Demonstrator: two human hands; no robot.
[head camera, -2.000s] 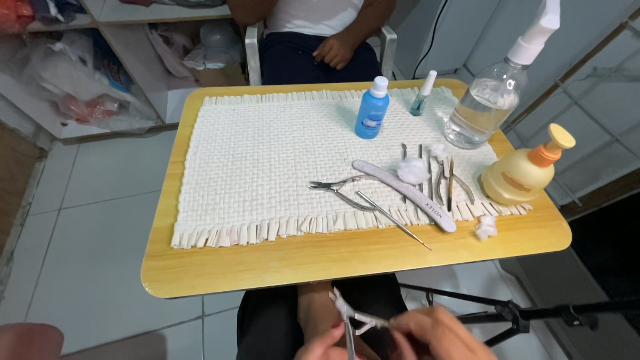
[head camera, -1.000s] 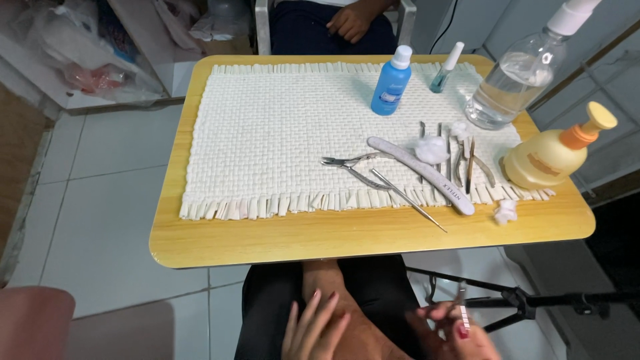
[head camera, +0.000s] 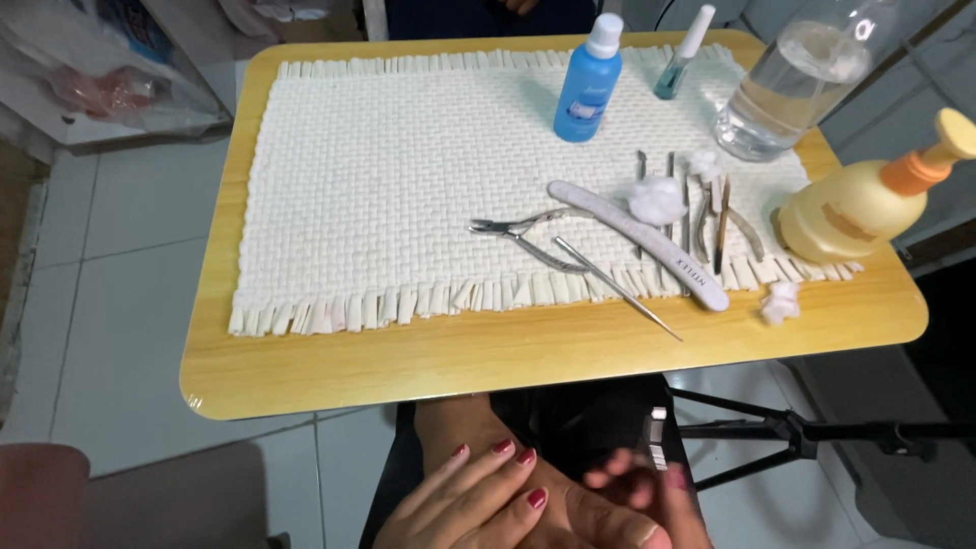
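My left hand (head camera: 473, 499), with red nails, lies with fingers extended over the top of another person's bare foot (head camera: 579, 507), which rests over my dark-clothed lap. Just right of the toes, my right hand (head camera: 648, 492) is closed on a small silver metal tool (head camera: 657, 438), blurred and pointing up; its exact kind is unclear. On the table beyond, a cuticle nipper (head camera: 507, 229), a curved nail file (head camera: 640, 240) and a thin metal pusher (head camera: 618, 288) lie at the near side of a white woven mat (head camera: 381, 175). Cotton (head camera: 657, 200) lies against the file.
The yellow wooden tabletop (head camera: 366, 374) edges the space above my hands. A blue bottle (head camera: 587, 84), a small nail-product bottle (head camera: 682, 57), a clear bottle of liquid (head camera: 793, 84) and a yellow pump bottle (head camera: 846, 210) stand on it. Black stand legs (head camera: 793, 435) are at right. Another person sits opposite.
Two seconds ago both my hands were together at the silver tool. My left hand has let go of it and moved onto the foot; the tool is in my right hand.
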